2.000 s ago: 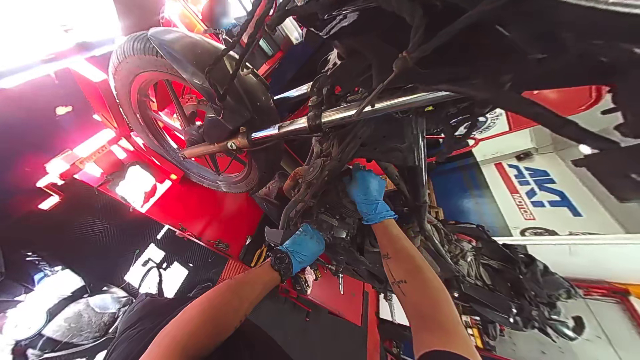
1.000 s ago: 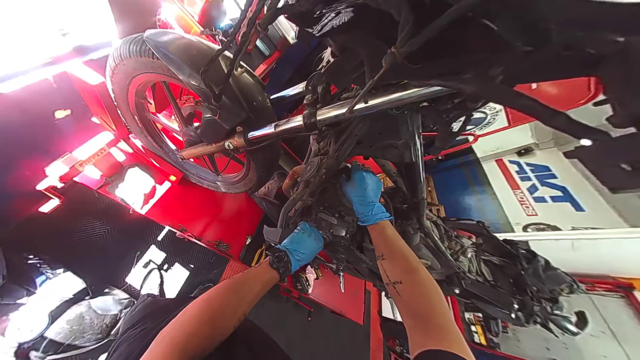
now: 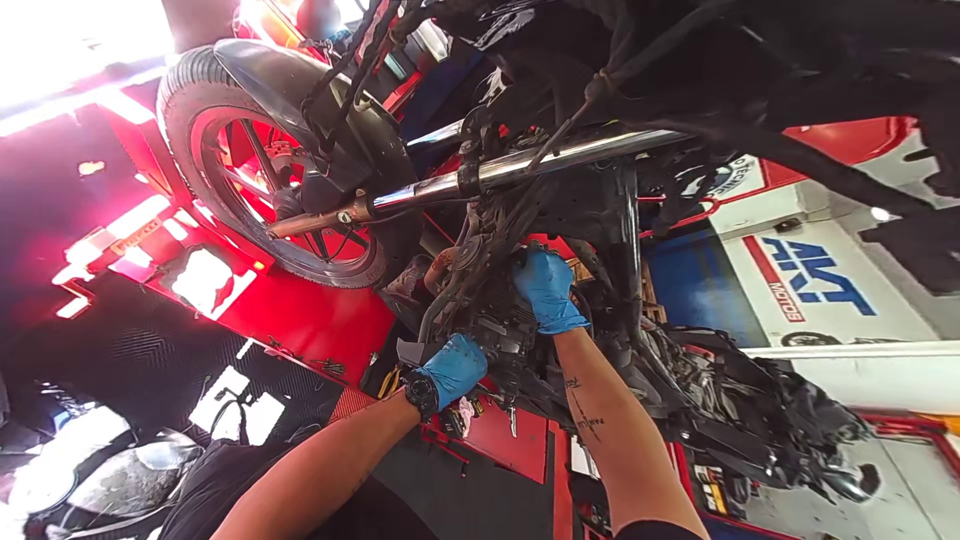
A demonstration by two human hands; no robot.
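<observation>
A partly stripped motorcycle fills the view, tilted in the picture, its front wheel (image 3: 262, 180) at the upper left and its chrome fork tube (image 3: 525, 166) crossing the middle. My left hand (image 3: 454, 369), in a blue glove with a black watch at the wrist, rests at the lower side of the engine (image 3: 510, 341); its fingertips are hidden against the dark parts. Above it and to the right, my right hand (image 3: 546, 289), also gloved in blue, reaches in beside the frame and cables (image 3: 480, 255). Its fingers are curled and mostly hidden, so what they hold cannot be told.
The motorcycle stands at a red lift platform (image 3: 300, 315). Small metal parts (image 3: 328, 367) lie on its edge. A silvery tank-like part (image 3: 135, 472) is at the lower left. Loose wiring and engine parts (image 3: 705, 390) stretch to the right, and black cables hang across the top.
</observation>
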